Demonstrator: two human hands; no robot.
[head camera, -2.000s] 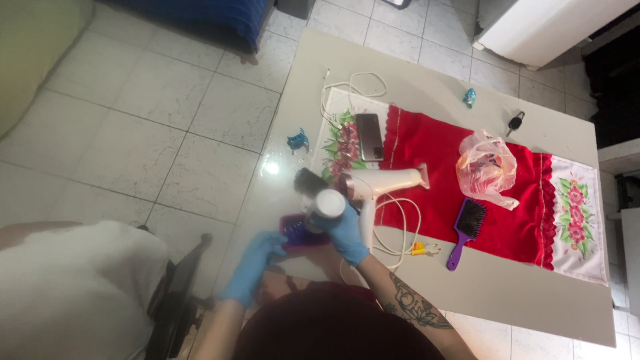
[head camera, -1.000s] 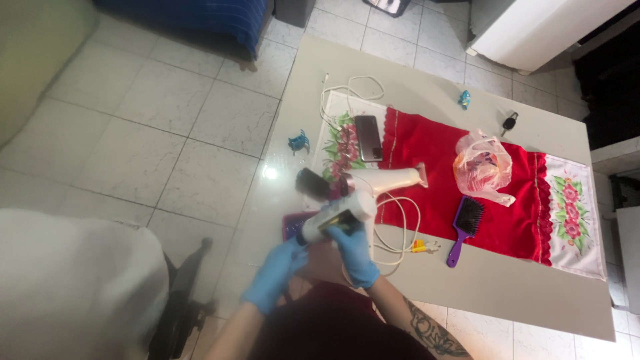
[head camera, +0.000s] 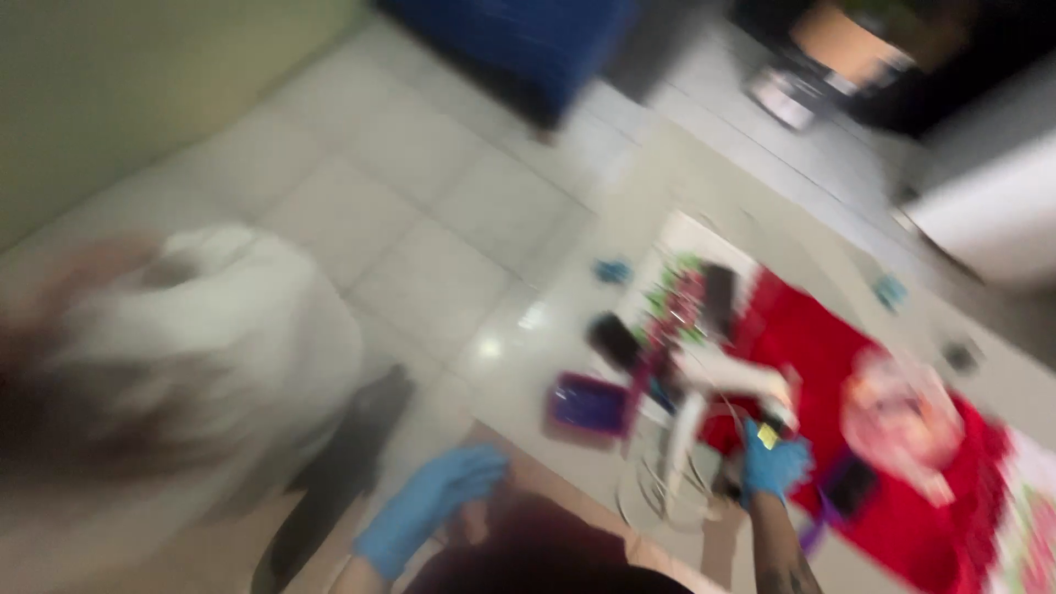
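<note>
Both my hands wear blue gloves, and the view is blurred. My left hand (head camera: 441, 499) is off the table's near edge, fingers extended, with nothing in it. My right hand (head camera: 775, 462) is closed on a bottle (head camera: 775, 417), mostly hidden, with a yellow patch showing, over the red cloth (head camera: 813, 330). Beside it lies a white hair dryer (head camera: 730, 371) with its looped cord (head camera: 627, 495). A purple tray (head camera: 590, 404) and a dark brush (head camera: 615, 340) are left of the dryer. The purple paddle brush (head camera: 850, 487) lies right of my right hand.
A phone (head camera: 719, 297), two blue hair clips (head camera: 612, 271) and a plastic bag (head camera: 899, 412) with contents lie on the table (head camera: 833, 247). A small dark object (head camera: 961, 355) is near the far edge. A person in a white garment (head camera: 247, 322) is at the left.
My hands have moved apart: the right moved right over the red cloth with the bottle, the left let go and moved off the table. The purple tray shows more fully. The view has turned.
</note>
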